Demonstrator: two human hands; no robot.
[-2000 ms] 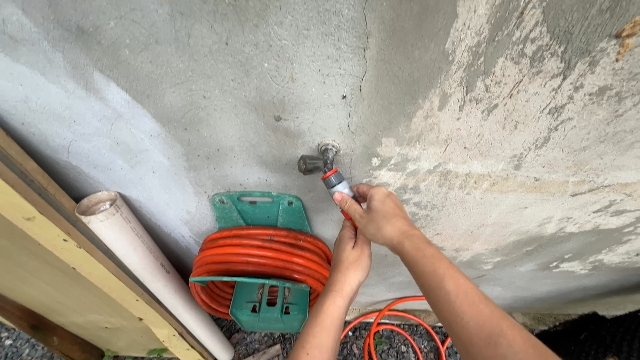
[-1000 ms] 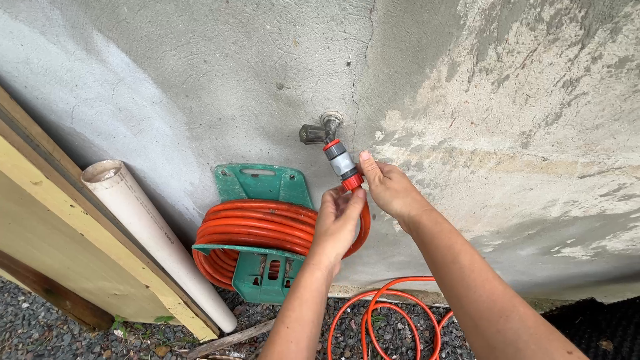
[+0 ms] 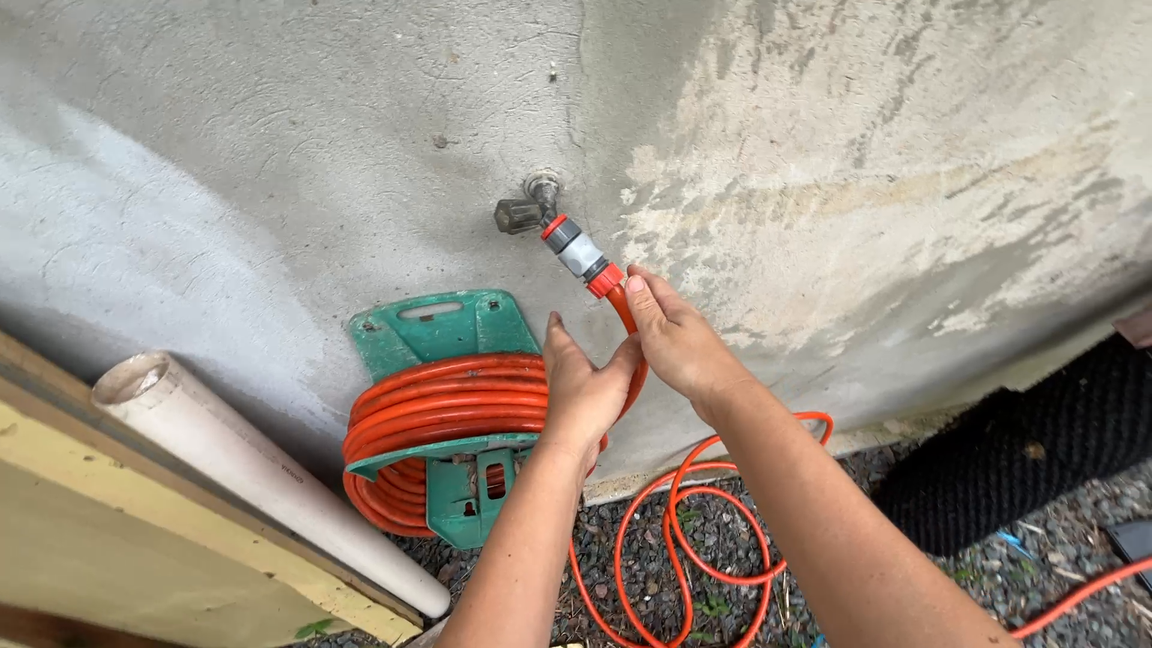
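Observation:
A grey and red hose connector [image 3: 580, 256] joins an outdoor tap [image 3: 531, 207] on the wall to an orange hose [image 3: 622, 308]. My right hand [image 3: 677, 340] is at the hose just below the connector's red collar, thumb up; how firmly it holds is unclear. Lower and to the left, my left hand [image 3: 585, 382] has its fingers apart beside the hose, its thumb close to or touching it. Behind that hand, a thick coil of orange hose [image 3: 450, 387] hangs on a green plastic hose holder [image 3: 445, 328] against the wall.
At the left a white plastic pipe [image 3: 270, 477] leans beside a yellowish board [image 3: 135, 531]. Loops of thinner orange hose [image 3: 670, 531] lie on gravel [image 3: 643, 513] under my arms. A black ribbed mat [image 3: 999, 459] lies at the right along the base of the rough wall [image 3: 855, 180].
My left hand has come off the connector's red collar and its fingers have spread. My right hand has moved from beside the connector down to the hose below it.

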